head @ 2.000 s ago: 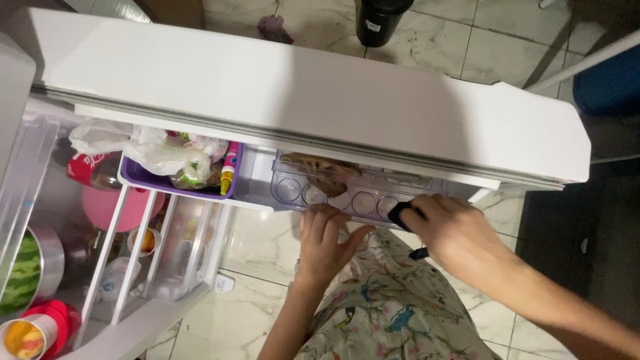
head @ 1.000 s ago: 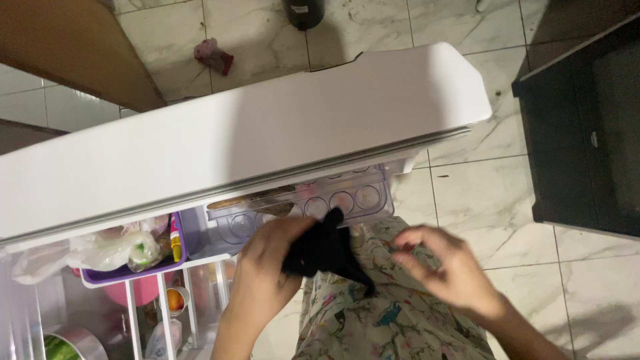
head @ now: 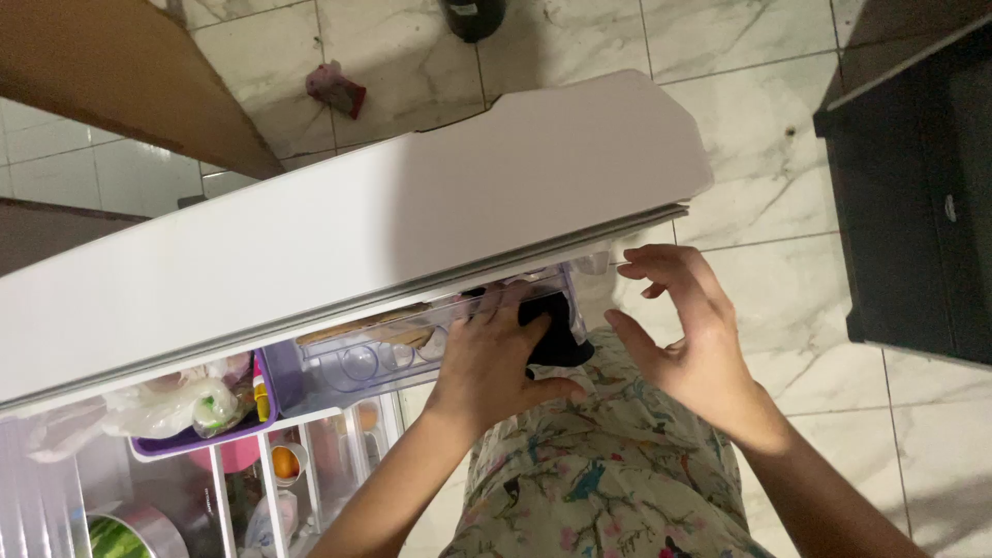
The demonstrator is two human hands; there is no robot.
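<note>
My left hand [head: 496, 356] reaches into the right end of a clear plastic egg tray [head: 364, 364] in the door shelf of an open refrigerator. Its fingers press on a black cloth [head: 559, 329] that hangs partly over the tray's edge; whether they grip it cannot be told. My right hand [head: 690, 333] is raised to the right of the shelf, fingers apart and curved, holding nothing. A brown flat item [head: 364, 324] lies in the tray, left of my left hand.
The white refrigerator door [head: 387, 209] crosses the view. Left of the tray, a purple bin [head: 201, 446] holds plastic bags. Below are wire-like shelf bars, a watermelon [head: 116, 539] in a pot and an orange fruit [head: 285, 463]. A black cabinet [head: 914, 209] stands at right.
My left hand has moved with the black cloth from in front of the tray into its right end. Two seconds ago, my right hand held a black thing at the tray; now it is empty.
</note>
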